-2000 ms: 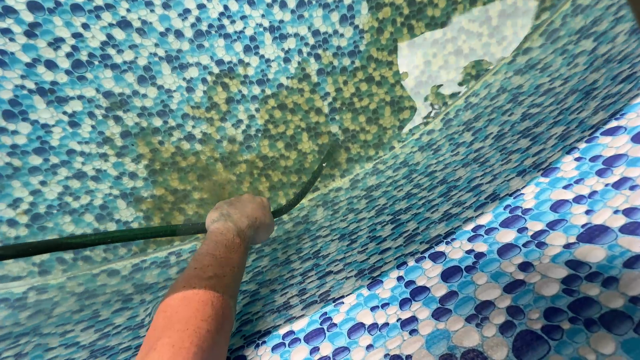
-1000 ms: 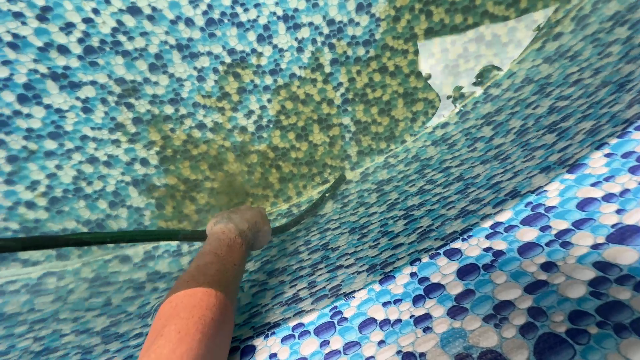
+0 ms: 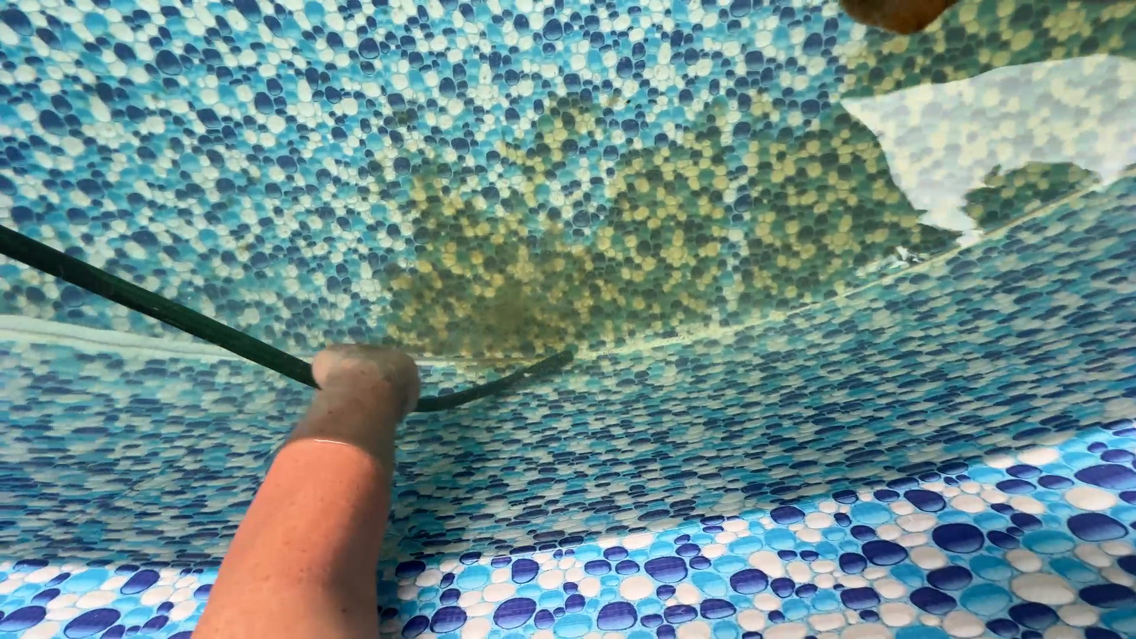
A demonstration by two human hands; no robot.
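Note:
My left hand (image 3: 366, 382) is underwater, closed around a dark green hose (image 3: 169, 311); the fingers look blurred through the water. From the hand, one length of hose slants up to the left edge. A short curved length leads right, its end by the seam between the pool's floor and side wall. Beside that end, a brownish, cloudy patch (image 3: 524, 311) lies over the pebble-patterned pool liner (image 3: 222, 133). The forearm crosses the waterline, its lower part dry. My right hand cannot be made out.
The liner's side wall (image 3: 754, 426) slopes across the view, with its dry part (image 3: 674, 577) along the bottom. A bright reflection (image 3: 994, 115) lies on the water at upper right. A blurred brown rounded thing (image 3: 896, 11) enters at the top edge; I cannot tell what.
The hose left of my hand was nearly level and now slants upward to the left. Its free end lies lower, closer to the hand's height. The brown thing at the top has come into view.

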